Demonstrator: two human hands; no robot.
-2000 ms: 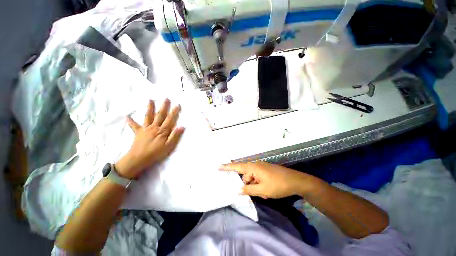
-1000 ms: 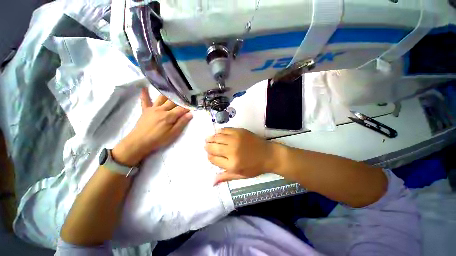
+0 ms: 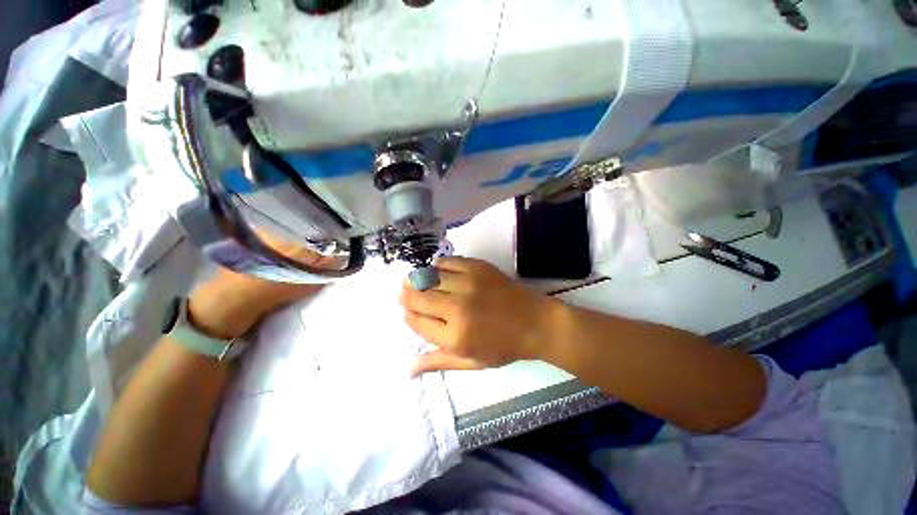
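Note:
A white garment piece (image 3: 332, 402) lies under both hands and hangs over the table's front edge towards my lap. The sewing machine head (image 3: 543, 70) is directly above it. My left hand (image 3: 263, 282) lies on the cloth left of the needle area, its fingers partly hidden by the curved shiny guard (image 3: 216, 216). My right hand (image 3: 471, 314) is on the cloth's right edge, fingers curled and close to the round grey knob (image 3: 424, 279); whether it pinches the cloth is unclear. The needle and presser foot are hidden.
A black phone (image 3: 552, 237) lies under the machine arm beside a white scrap (image 3: 620, 231). Thread snips (image 3: 733, 256) lie further right. A measuring tape (image 3: 538, 409) runs along the front table edge. Grey and white cloth (image 3: 50, 231) is heaped at left, and pale cloth lies at lower right.
The view has moved closer to the machine head. My right hand has come from the cloth's near corner up to the needle area. My left hand now reaches behind the guard.

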